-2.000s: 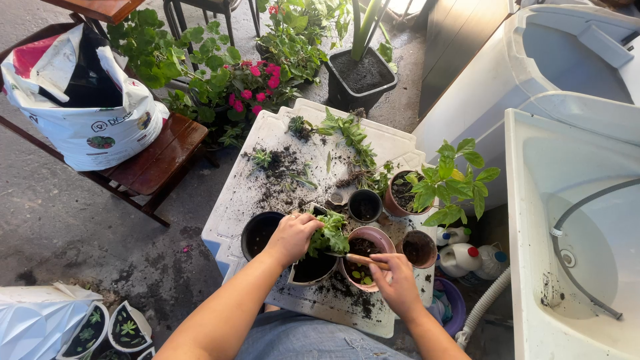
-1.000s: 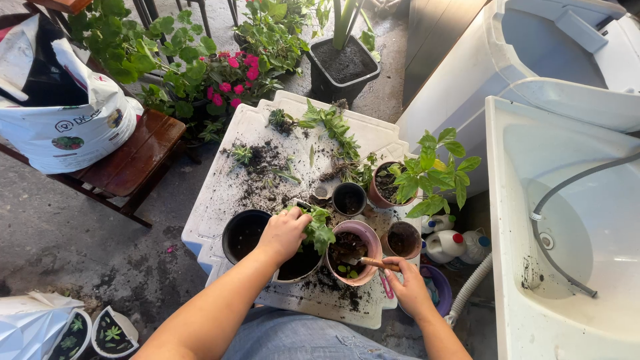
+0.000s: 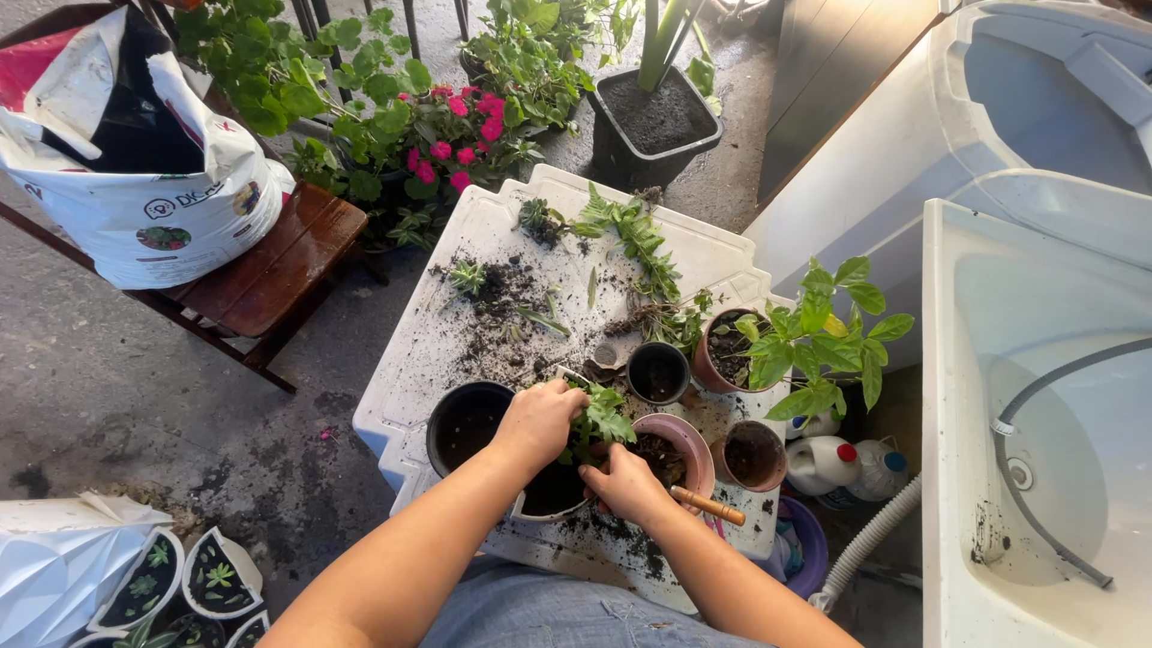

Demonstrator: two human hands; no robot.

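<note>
My left hand [image 3: 542, 419] grips a leafy green plant [image 3: 601, 419] over a white pot of dark soil [image 3: 551, 493]. At the plant's base, on the right side of that pot, is my right hand [image 3: 625, 484]; its fingertips are partly hidden, so its hold is unclear. Just right of it stands a pink pot [image 3: 697, 446] with soil, and a wooden-handled tool [image 3: 708, 506] lies across its lower rim, out of my hand. A large black pot [image 3: 438, 430] is left of my left hand. A small black pot [image 3: 658, 373] stands behind the pink one.
The white table [image 3: 409, 351] bears spilled soil, small succulents [image 3: 467, 278] and uprooted greenery [image 3: 643, 243]. A terracotta-coloured pot with a leafy plant [image 3: 711, 360] and a small brown pot [image 3: 752, 456] stand right. A wash basin [image 3: 936, 405] is farther right; a soil bag [image 3: 180, 229] rests on a wooden chair [image 3: 297, 261].
My right hand has let go of the wooden-handled tool and moved left to the base of the plant. My left hand stays at the plant over the white pot.
</note>
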